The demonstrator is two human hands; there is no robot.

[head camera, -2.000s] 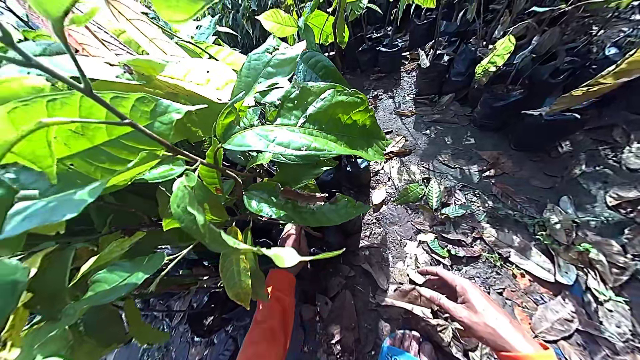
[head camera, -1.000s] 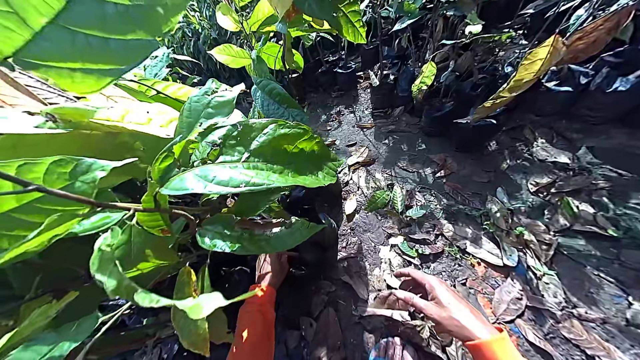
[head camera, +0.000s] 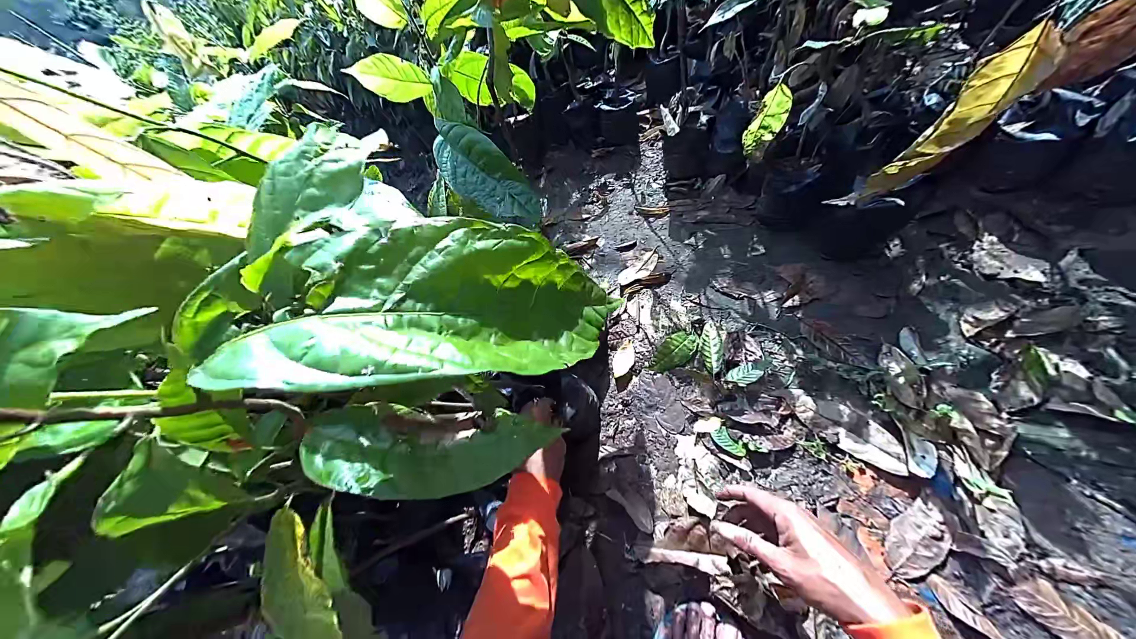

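Observation:
My left hand (head camera: 543, 444), in an orange sleeve, reaches beneath the broad green leaves (head camera: 444, 328) of a plant on the left. Leaves and shade hide its fingers, which are beside a black plastic nursery bag (head camera: 581, 408); whether they grip it cannot be seen. Low over the ground at the lower right is my right hand (head camera: 790, 550), its thumb and fingers apart and curved around dry brown leaves (head camera: 683, 550). Whether those fingers hold any leaf is unclear.
Rows of potted seedlings in black bags (head camera: 612, 115) stand at the back. A yellow leaf (head camera: 985, 102) hangs at the upper right. Leaf litter (head camera: 914, 541) covers the soil path on the right, with a small green seedling (head camera: 710, 348) low in it. Toes (head camera: 697, 621) show at the bottom edge.
The view has shifted somewhat. My left hand stays low under the leaves by the black bag, and my right hand stays over the dry leaves.

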